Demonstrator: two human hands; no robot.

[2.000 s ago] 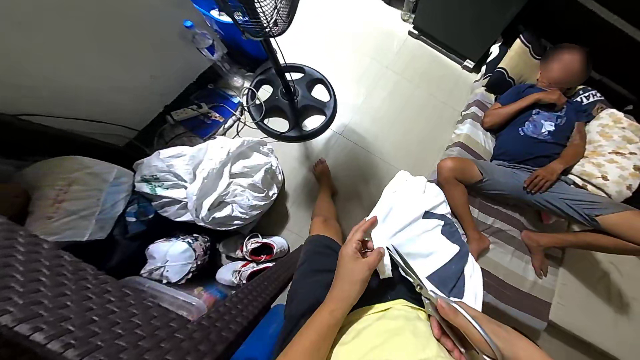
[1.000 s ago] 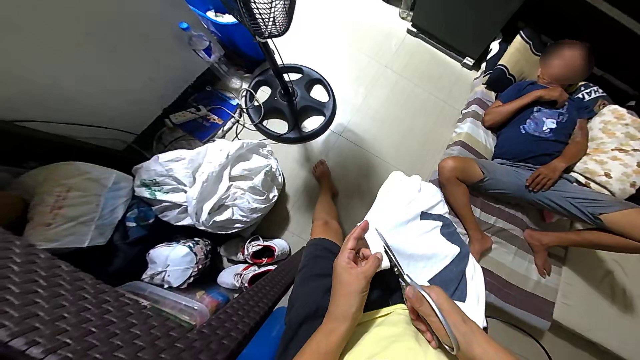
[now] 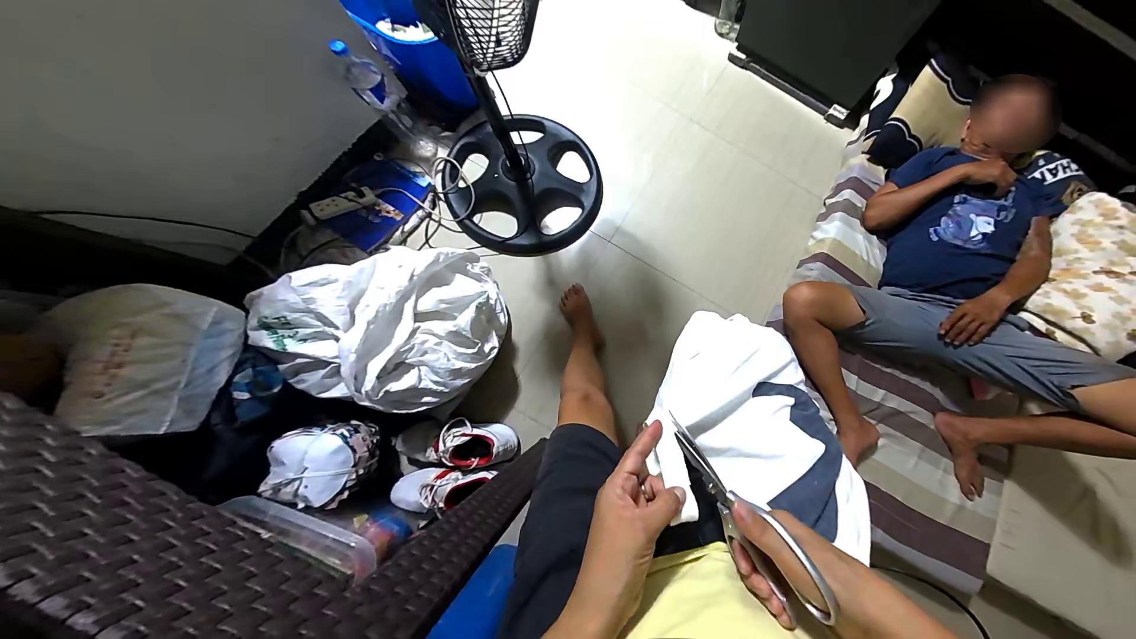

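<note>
A white cloth with a dark blue-grey patch lies over my lap. My left hand pinches a narrow edge of it between thumb and fingers, with the index finger pointing up. Metal scissors are in my right hand, its fingers through the large handle loops. Their blades point up and left, beside the cloth edge at my left fingertips; whether they are fully closed is hard to tell. Yellow fabric covers my waist below both hands.
A person reclines on a striped mattress at right. A fan base stands ahead. White bags, sneakers, a cap and a plastic container sit at left, behind a woven armrest.
Against two seconds ago, my right hand and the scissors have shifted left, closer to my left hand. The left hand keeps hold of the cloth edge.
</note>
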